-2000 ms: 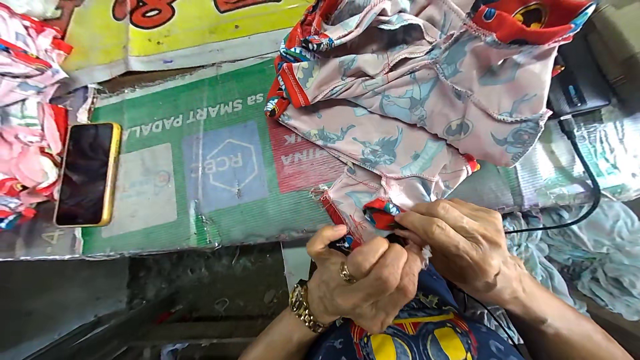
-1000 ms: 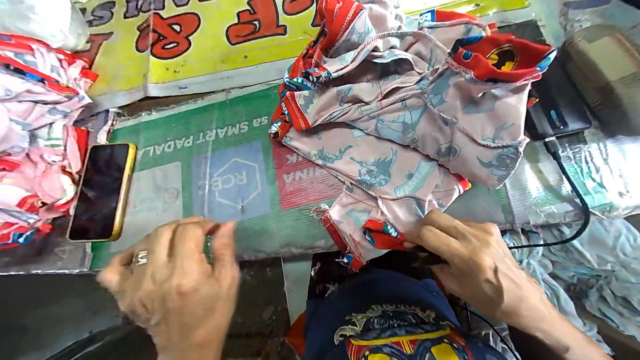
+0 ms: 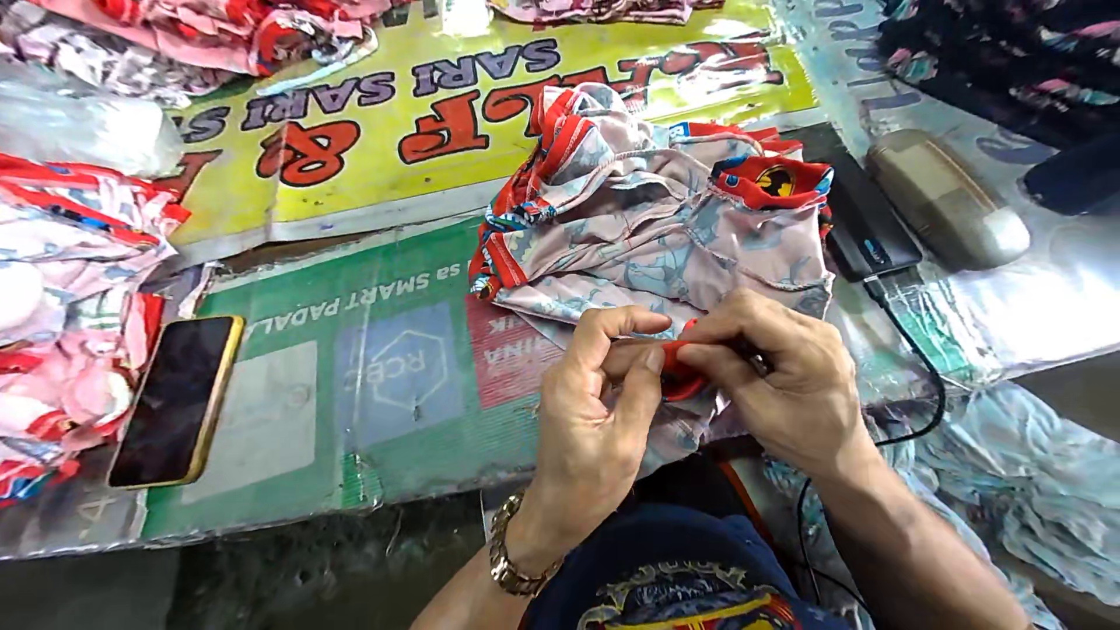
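Observation:
A pale pink printed garment with red trim (image 3: 647, 236), its seams showing, lies bunched on the banner-covered table. Its red fabric edge (image 3: 682, 372) is pinched between the fingertips of my left hand (image 3: 595, 402) and my right hand (image 3: 779, 376), near the table's front edge. The two hands almost touch. A metal-band watch is on my left wrist. Some of the right fingers are hidden behind the hand, and it cannot be told whether a small tool is among them.
A phone in a yellow case (image 3: 178, 401) lies at the left beside piled pink garments (image 3: 70, 324). Behind my right hand are a black power bank (image 3: 866, 214) with a cable and a grey hard case (image 3: 949, 199). Dark fabric (image 3: 1006, 79) lies far right; pale blue fabric (image 3: 1024, 481) hangs below.
My left hand, apart from the garment at the left one second ago, has come back right and taken hold of the red edge. My right hand has stayed at the garment. The view has shifted.

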